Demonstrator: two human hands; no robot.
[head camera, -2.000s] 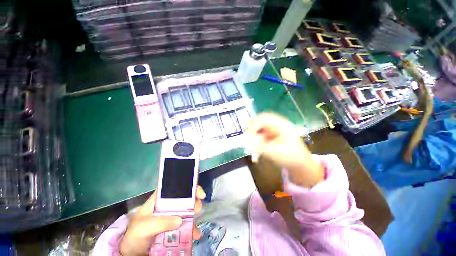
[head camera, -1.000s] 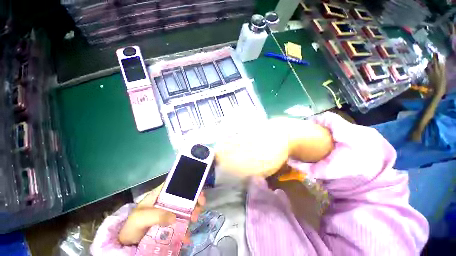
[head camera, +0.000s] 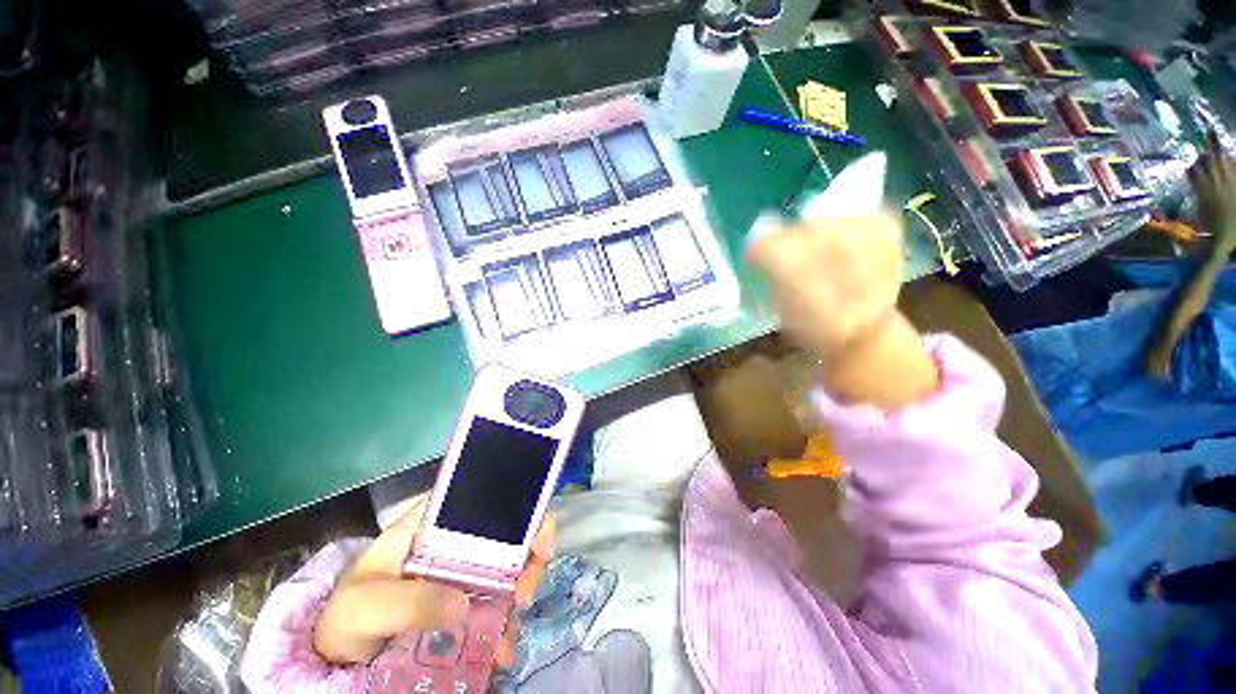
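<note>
My left hand (head camera: 373, 597) holds an open flip phone by its pink keypad half. The phone's white lid (head camera: 499, 477) points up, with a dark screen and a round dark disc above it. My right hand (head camera: 838, 288) is raised over the bench's front edge, slightly blurred. A white wipe (head camera: 854, 190) sticks up from its fingers, which appear closed on it. A second open phone (head camera: 403, 264) lies on the green bench. Beside it lies a white lens sheet (head camera: 610, 332) with two rows of dark-framed rectangles.
White bottle (head camera: 702, 84), blue pen (head camera: 800, 128) and yellow pad (head camera: 823, 106) stand or lie behind the lens sheet. Tray stacks are at left (head camera: 129, 407), back and right (head camera: 1010, 203). An orange-handled tool (head camera: 807, 458) is in the brown box below. Another person's arm (head camera: 1182, 305) shows at right.
My right hand has moved from beside the held phone up and right, and the white wipe now shows raised at its fingers. My left hand still holds the phone. The view has shifted slightly.
</note>
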